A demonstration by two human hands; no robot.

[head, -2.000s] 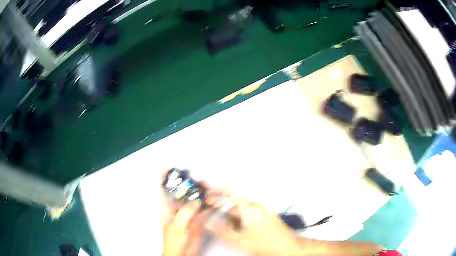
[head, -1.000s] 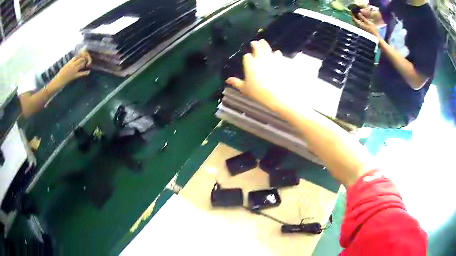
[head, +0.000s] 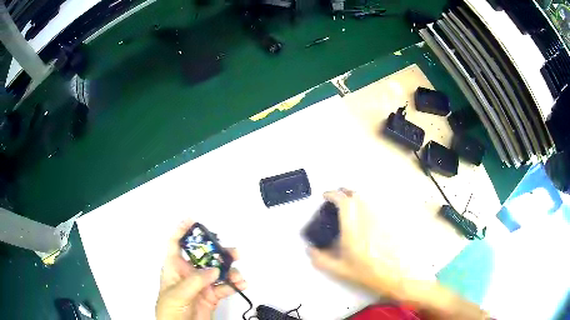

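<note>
My left hand [head: 187,278] holds an open black adapter housing [head: 204,251] with the circuit board showing. A thin black cord runs from its lower end to a coiled cord bundle [head: 275,313] at the bottom edge. My right hand [head: 340,234], slightly blurred, grips a black shell [head: 323,226] over the white sheet [head: 231,194]. A flat black housing cover [head: 285,187] lies on the sheet between and above my hands.
On the brown board [head: 375,100] at right lie several black shells [head: 440,159] and a black plug adapter [head: 404,130] with a bundled cord. Stacked trays [head: 494,94] stand behind them. Dark parts lie on the green surface [head: 156,81]. A grey post [head: 31,228] is at left.
The view has swung back from the tray stack to the white sheet. My right hand has left the stack and now holds a black shell. A cover now lies on the sheet.
</note>
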